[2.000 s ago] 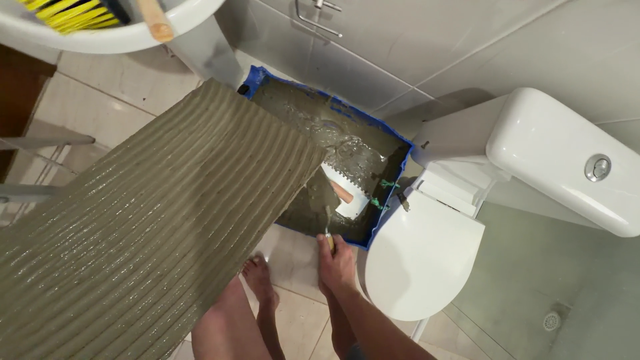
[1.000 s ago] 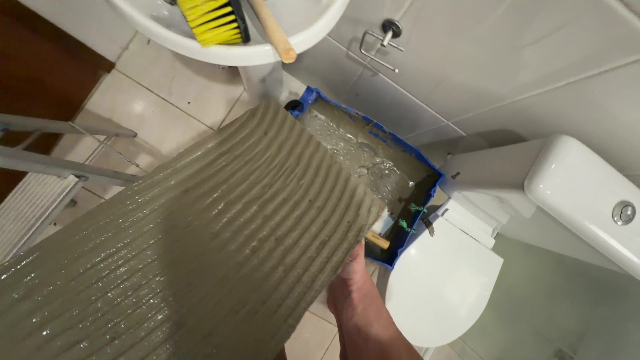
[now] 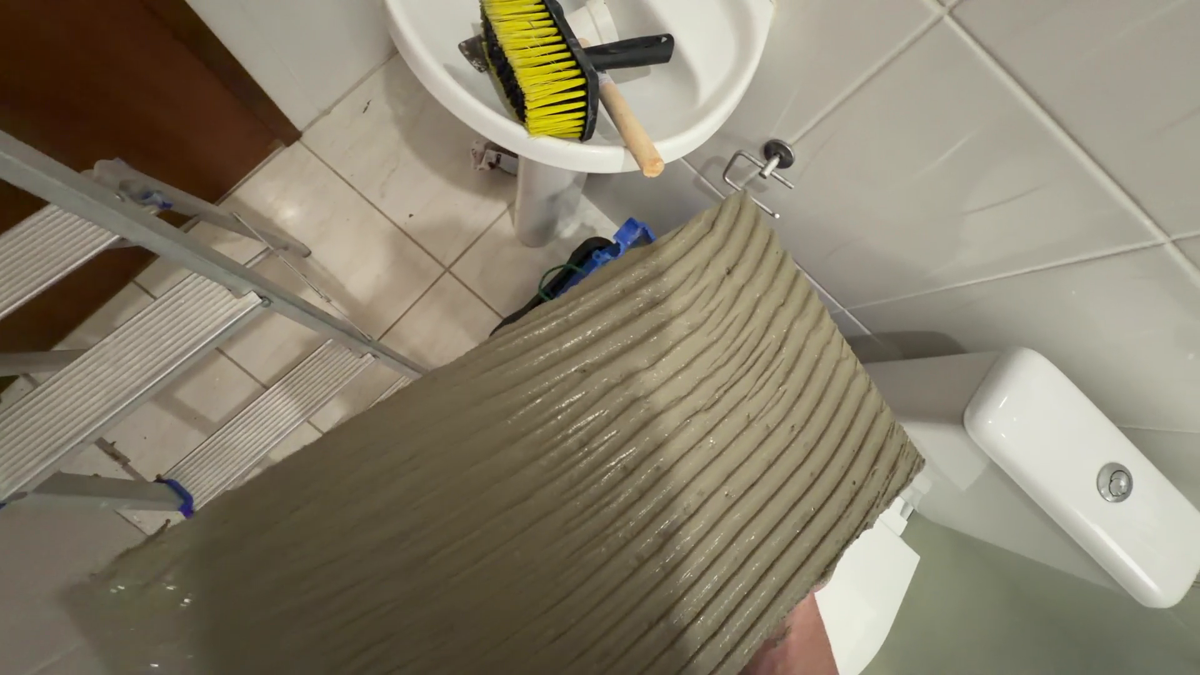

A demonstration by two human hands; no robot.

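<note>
A large tile or panel [image 3: 600,441] spans the middle and lower left, its upward face coated in grey adhesive combed into ridges. Part of my right hand or wrist [image 3: 797,637] shows at the lower right edge of this piece; the fingers are hidden beneath it. My left hand is out of sight. Past the coated piece's upper edge, a corner of a blue tub [image 3: 633,234] shows, with the rest covered.
A white washbasin [image 3: 722,103] holds a yellow-bristled brush [image 3: 544,70] and tools with a wooden handle [image 3: 633,127] and a black handle [image 3: 636,51]. An aluminium stepladder [image 3: 178,375] stands left. At right are a toilet cistern [image 3: 1059,459] and a wall-mounted paper holder [image 3: 771,169].
The coated piece now covers most of the blue tub, which showed openly before. My right hand, earlier on a tool handle at the tub, is now at the piece's edge. The view has shifted toward the basin.
</note>
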